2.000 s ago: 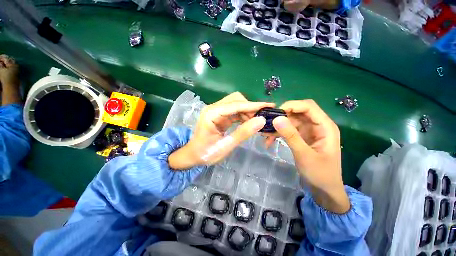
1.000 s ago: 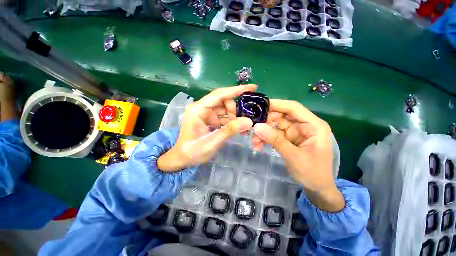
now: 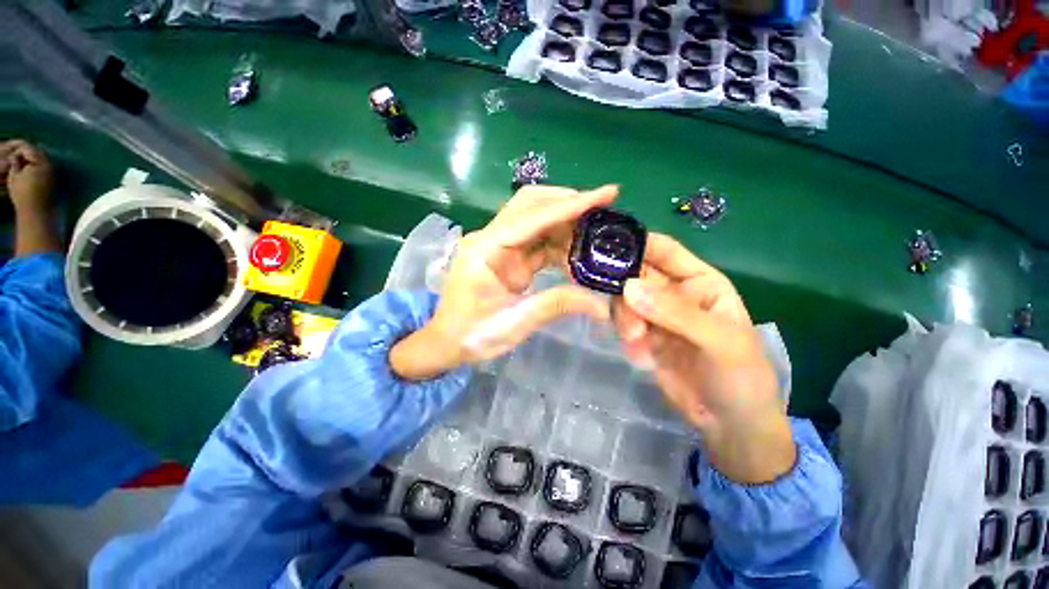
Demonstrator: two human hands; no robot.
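Observation:
A black rounded-square watch case is held up above the blister tray, its glossy face with a dark round centre towards me. My right hand grips its lower right edge between thumb and fingers. My left hand is at its left side, the index finger along its top edge, the thumb stretched below it; whether the thumb touches is unclear. The translucent blister tray lies below my hands, with black cases in its nearer pockets. My forearms hide parts of it.
Electronic modules lie scattered on the green belt. A filled tray lies across it; another stack is at right. At left are a round fixture, an emergency stop, a yellow parts holder and another person's hand.
The case has turned from edge-on to face me, then tilted slightly. My left thumb has moved off its lower edge. The modules on the belt have shifted left.

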